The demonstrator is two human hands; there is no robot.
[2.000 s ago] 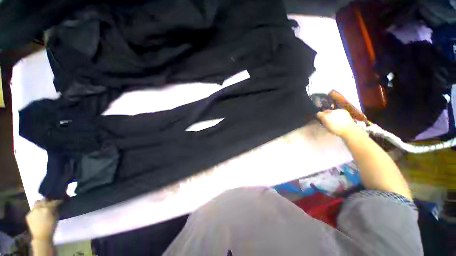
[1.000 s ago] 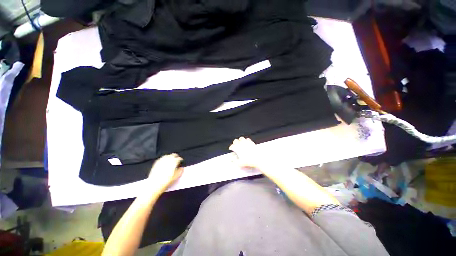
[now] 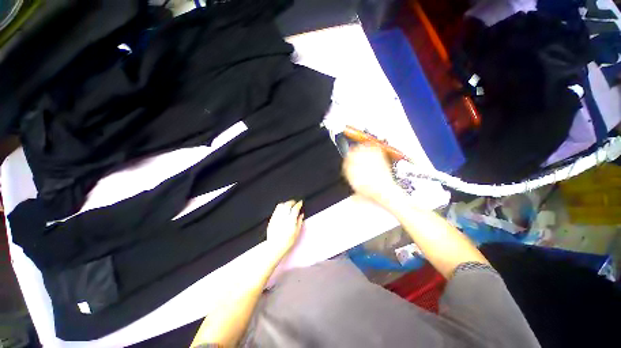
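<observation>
Black trousers (image 3: 231, 204) lie flat across the white-covered table, with a greyish square pocket patch (image 3: 95, 282) and a small white label (image 3: 84, 307) at lower left. My left hand (image 3: 284, 225) rests on the near edge of the cloth, fingers pointing away from me, holding nothing visible. My right hand (image 3: 368, 168) is blurred and lies against the steam iron (image 3: 374, 141) at the right end of the trousers. The iron's orange-brown handle shows above the hand; whether the fingers close on it cannot be told.
A pile of black garments (image 3: 156, 88) covers the far left of the table. A white steam hose (image 3: 504, 187) runs from the iron to the right. A blue panel (image 3: 415, 95) and dark garments (image 3: 524, 81) lie beyond the right edge. A yellow crate (image 3: 592, 197) stands at far right.
The view has shifted right. My right hand has moved from the cloth's near edge to the iron. My left hand has moved right along the trousers, away from the pocket patch.
</observation>
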